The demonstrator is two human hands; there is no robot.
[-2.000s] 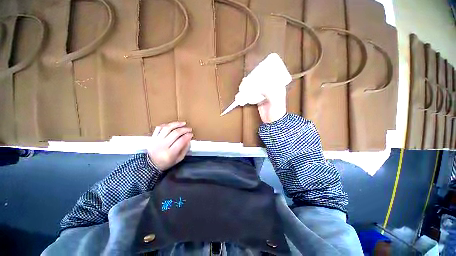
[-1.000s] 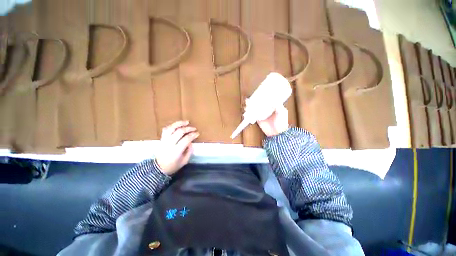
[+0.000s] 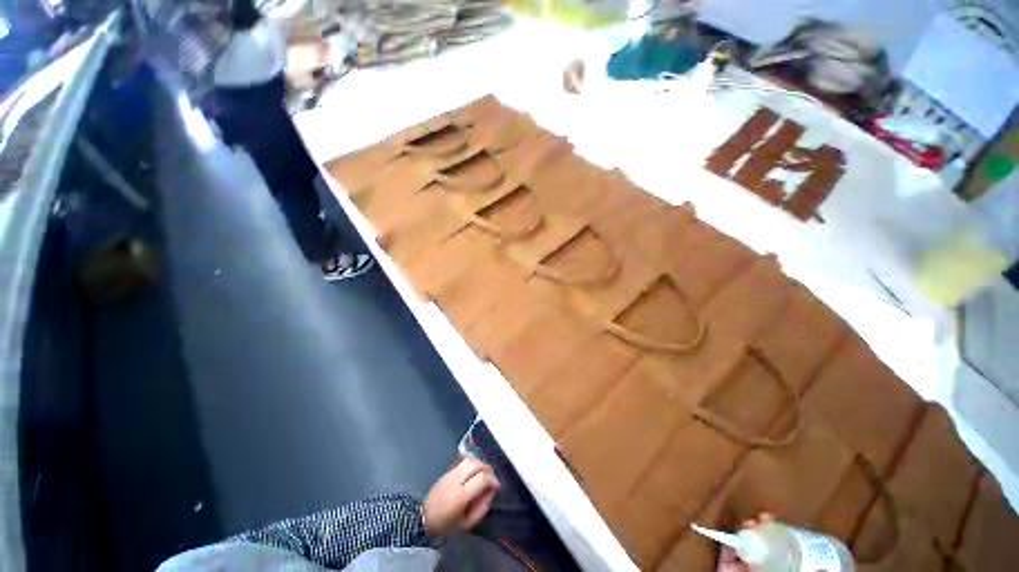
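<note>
A long row of overlapping brown bag panels [image 3: 581, 374] with D-shaped handles [image 3: 659, 318] lies on white paper. My right hand [image 3: 735, 552] is at the bottom edge, partly cut off, and holds the white glue bottle [image 3: 782, 550]. Its thin nozzle points up and left over a panel near the row's front end. My left hand [image 3: 460, 498] is off the table, beside its near edge at my apron. Its fingers are loosely curled and I cannot see anything in it.
Small brown strips [image 3: 779, 164] lie on the white surface beyond the panels, with a blurred pale yellow container [image 3: 959, 268] farther right. A person [image 3: 274, 123] stands at the table's far left end. Stacked pieces [image 3: 447, 28] are at the back. Dark grey floor lies at left.
The view has swung left along the row, bringing the person and far end in. My left hand has come off the panel edge. My right hand still holds the bottle, now lower in view.
</note>
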